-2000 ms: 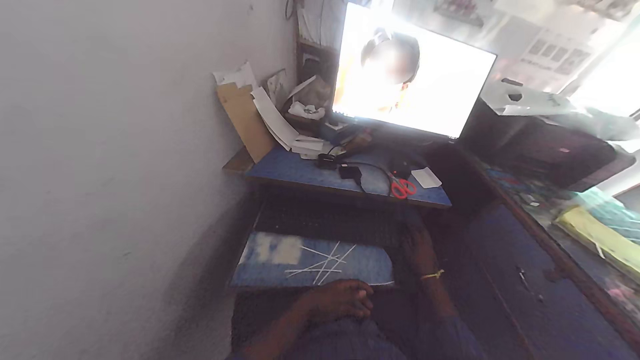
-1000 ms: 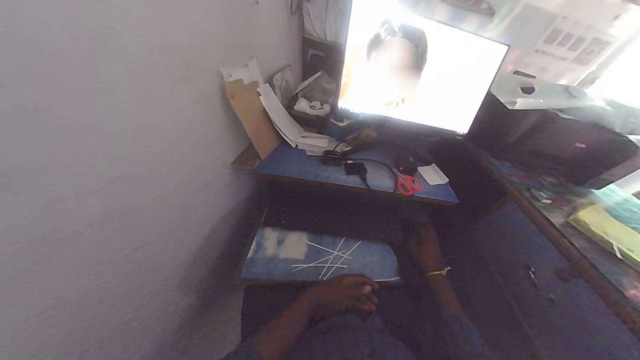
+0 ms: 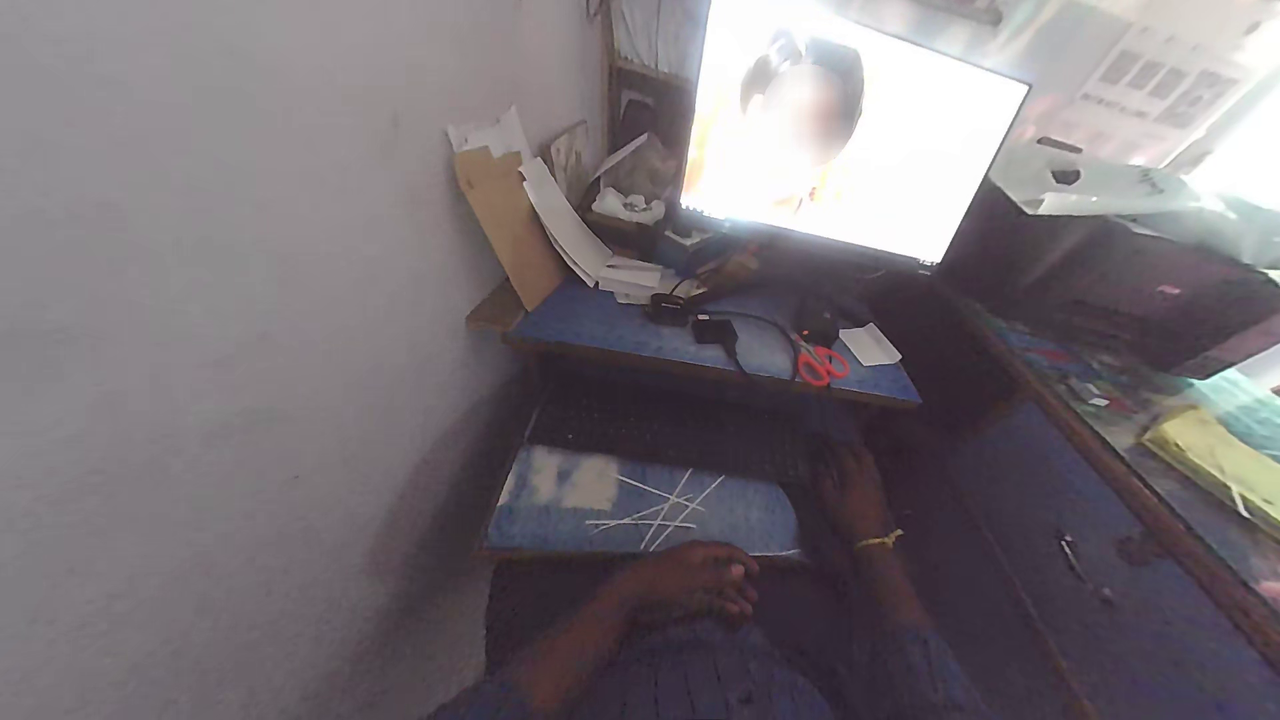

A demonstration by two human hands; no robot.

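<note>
My left hand (image 3: 697, 580) rests with loosely curled fingers at the front edge of a blue pull-out tray (image 3: 740, 510), and nothing shows in it. Several thin white sticks (image 3: 662, 510) lie crossed on the tray, just beyond that hand. A dark keyboard (image 3: 650, 425) sits behind them, partly under the upper shelf. My right hand (image 3: 850, 490), with a yellow band at the wrist, reaches to the right end of the tray; its fingers are in shadow, and whether a mouse is under them cannot be told.
On the blue upper shelf (image 3: 640, 335) lie red-handled scissors (image 3: 822, 366), black cables with an adapter (image 3: 714, 332) and a white paper piece (image 3: 870, 345). A lit monitor (image 3: 850, 130) stands behind. Cardboard (image 3: 510, 225) leans at the left wall. A dark printer-like machine (image 3: 1130, 290) stands right.
</note>
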